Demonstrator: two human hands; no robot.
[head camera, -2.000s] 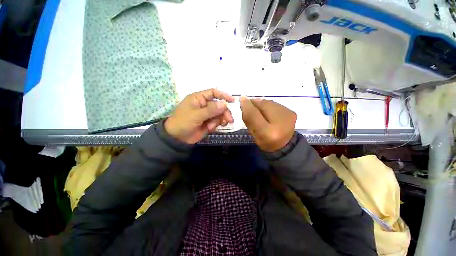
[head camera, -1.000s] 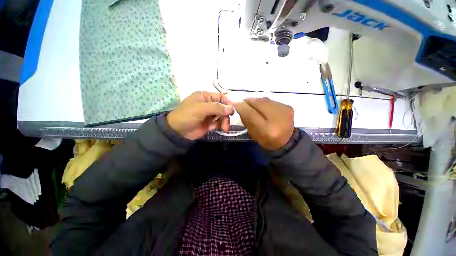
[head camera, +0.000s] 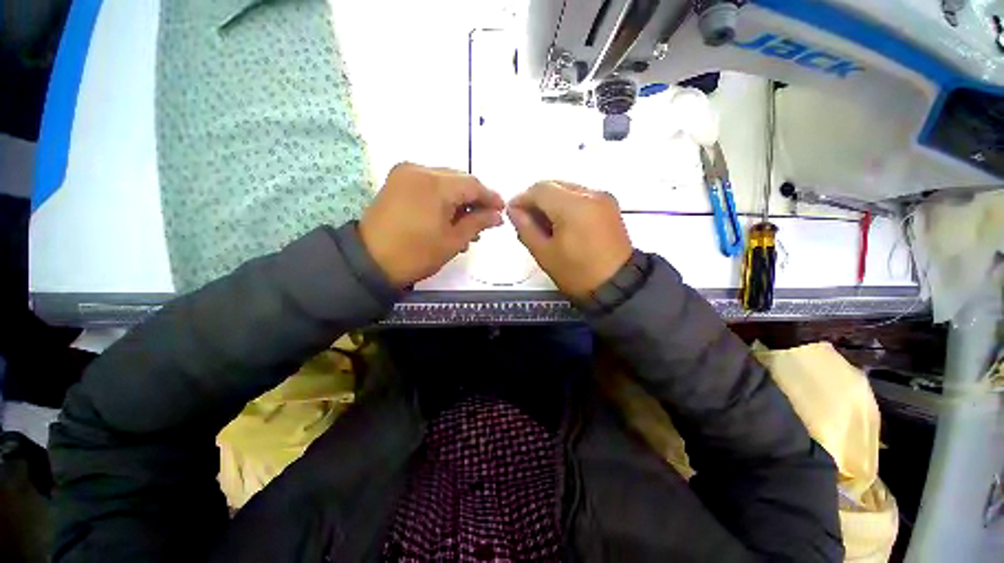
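Observation:
My left hand (head camera: 429, 222) and my right hand (head camera: 573, 233) meet with pinched fingertips above the front of the white table. A thin white strip (head camera: 501, 283) hangs as a loop below the fingertips, hard to see against the white table; its ends are hidden in the fingers. A green printed cloth (head camera: 259, 143) lies flat to the left of my left hand. The white sewing machine head (head camera: 672, 55) stands beyond my hands, at the upper right.
Right of the needle area lie blue-handled snips (head camera: 721, 203), a yellow-and-black screwdriver (head camera: 760, 269) and a thin red tool (head camera: 864, 247). The ruler-marked front edge (head camera: 484, 312) runs below my hands. Yellow cloth (head camera: 820, 401) hangs below the table.
My left hand has turned and moved up slightly, its fingers now closed towards the right fingertips. My right hand has also moved up a little. The white loop hangs between them.

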